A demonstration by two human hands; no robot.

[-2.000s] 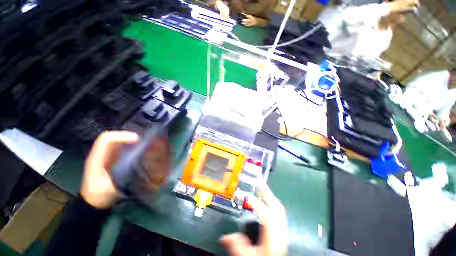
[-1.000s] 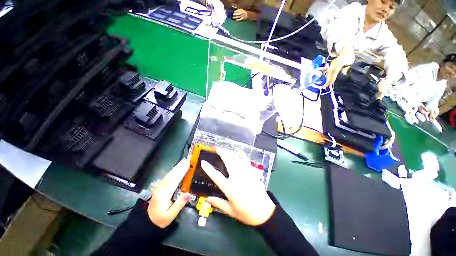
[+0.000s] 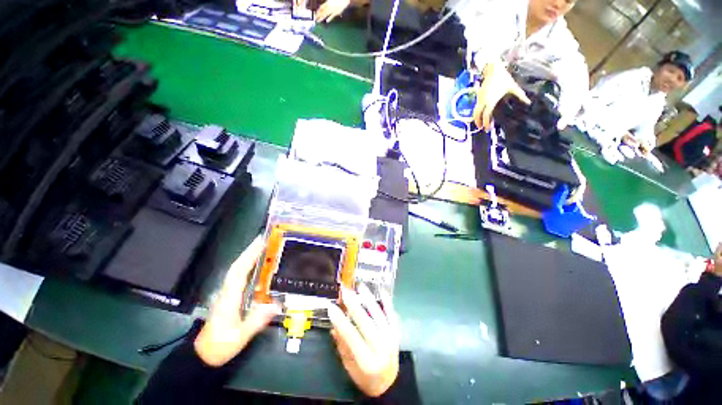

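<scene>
The thermostat unit [image 3: 309,266], a dark square glass panel with a row of small pale icons along its lower edge, sits in the orange locating frame [image 3: 271,261] of the clear test jig [image 3: 384,273]. The clear lid appears lowered over it. My left hand [image 3: 231,315] lies at the jig's front left corner, thumb apart from the fingers. My right hand [image 3: 366,338] lies at the front right, fingers on the jig's edge. It hides the corner there. The yellow piece with a white tip [image 3: 296,324] sticks out between my hands.
Black units on foam trays [image 3: 190,186] stand at left. A black foam sheet [image 3: 558,300] lies at right. Thin dark sticks [image 3: 434,221] and cables [image 3: 443,150] lie behind the jig. A blue block [image 3: 566,213] is at right rear. People in white [image 3: 526,47] work across the bench.
My left hand brought a dark unit, now in the orange frame. The upright clear lid has come down. Both hands have moved off the unit to the jig's front corners.
</scene>
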